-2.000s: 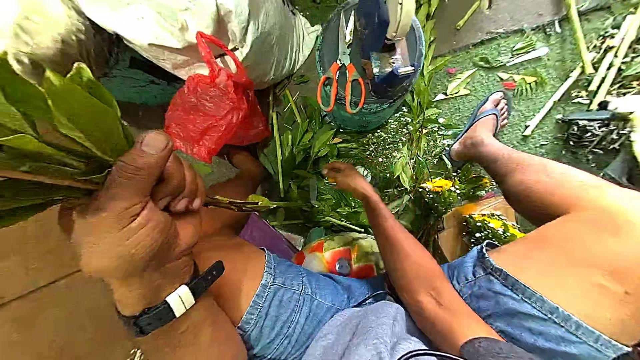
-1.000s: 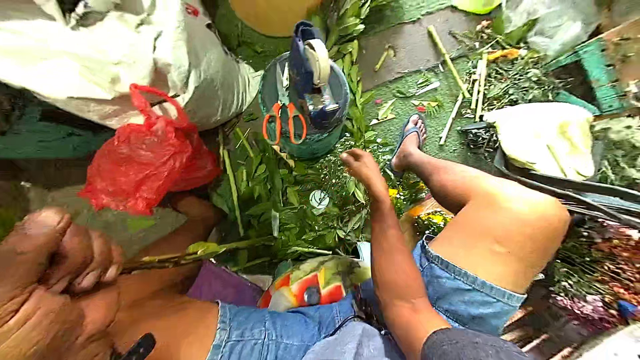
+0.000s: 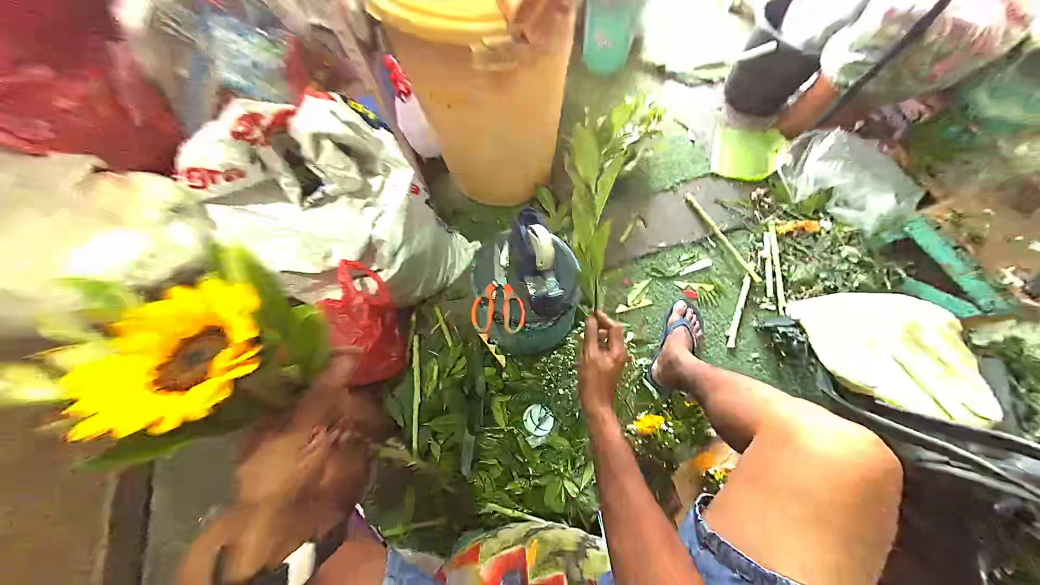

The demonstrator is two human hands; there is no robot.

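My left hand (image 3: 317,455), blurred and wearing a wristband, is closed around the stems of a bunch with a yellow sunflower (image 3: 191,357) and broad green leaves. Between the fingertips of my right hand (image 3: 603,349) stands a leafy green sprig (image 3: 597,195), held upright by its lower stem. Just left of that hand, orange-handled scissors (image 3: 498,313) and a tape dispenser (image 3: 540,260) rest on or in a round dark tub (image 3: 528,337). Cut leaves and stems (image 3: 520,479) lie heaped below the tub, with small yellow flowers (image 3: 648,423) to their right.
A red plastic bag (image 3: 370,333) and white sacks (image 3: 325,203) sit at left. Behind the tub stands a large yellow-orange bin (image 3: 487,106). Cut stalks (image 3: 723,236) litter the green mat at right, near a pale cloth-like thing (image 3: 894,357). Another person's arm (image 3: 808,106) shows at upper right.
The right hand has a leafy sprig in its fingers, where none showed earlier. The bunch in the left hand has turned, so the sunflower shows. The view has shifted to take in more of the ground ahead.
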